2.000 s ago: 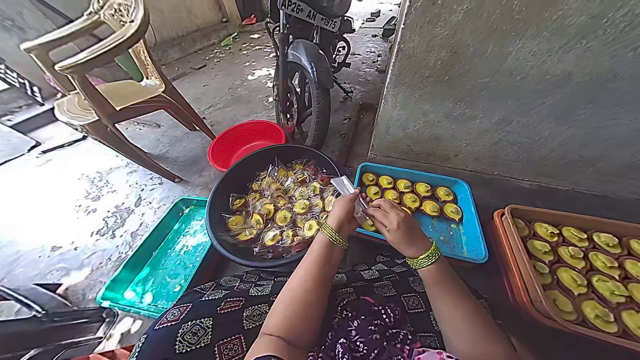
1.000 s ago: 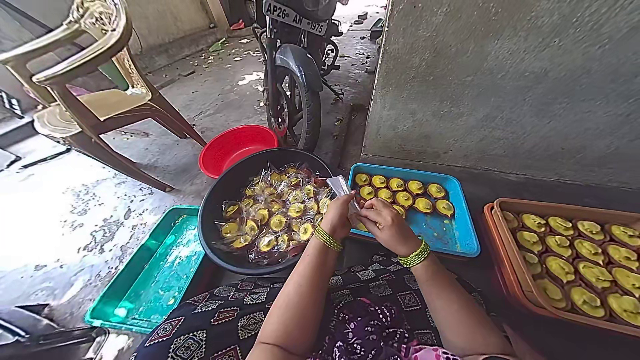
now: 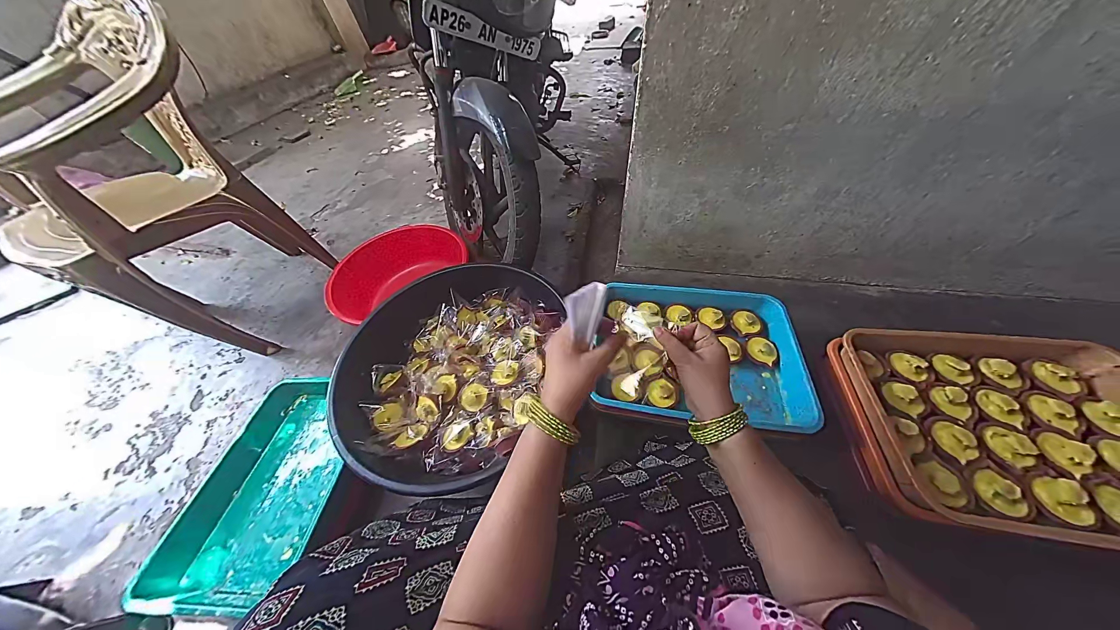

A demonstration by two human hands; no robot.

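Note:
My left hand (image 3: 573, 363) holds a stack of clear plastic bags (image 3: 586, 311), between the dark tub and the blue tray. My right hand (image 3: 700, 367) pinches a single clear plastic bag (image 3: 641, 324) over the blue tray (image 3: 787, 385). That tray bears small round yellow-topped pieces (image 3: 761, 351), whose exact kind I cannot tell. The dark round tub (image 3: 350, 437) on the left holds many such pieces wrapped in clear plastic (image 3: 473, 396). At the right, a brown tray (image 3: 962, 337) bears rows of unwrapped yellow-topped pieces (image 3: 1011, 444).
A red basin (image 3: 394, 262) sits behind the tub. A green tray (image 3: 245, 525) lies to its left. Beyond stand a plastic armchair (image 3: 131, 201) and a motorcycle (image 3: 494, 131). A grey wall (image 3: 857, 149) rises behind the trays.
My hands were close together one second ago and are now apart. A single clear bag now shows at my right fingers, separate from the stack in my left hand.

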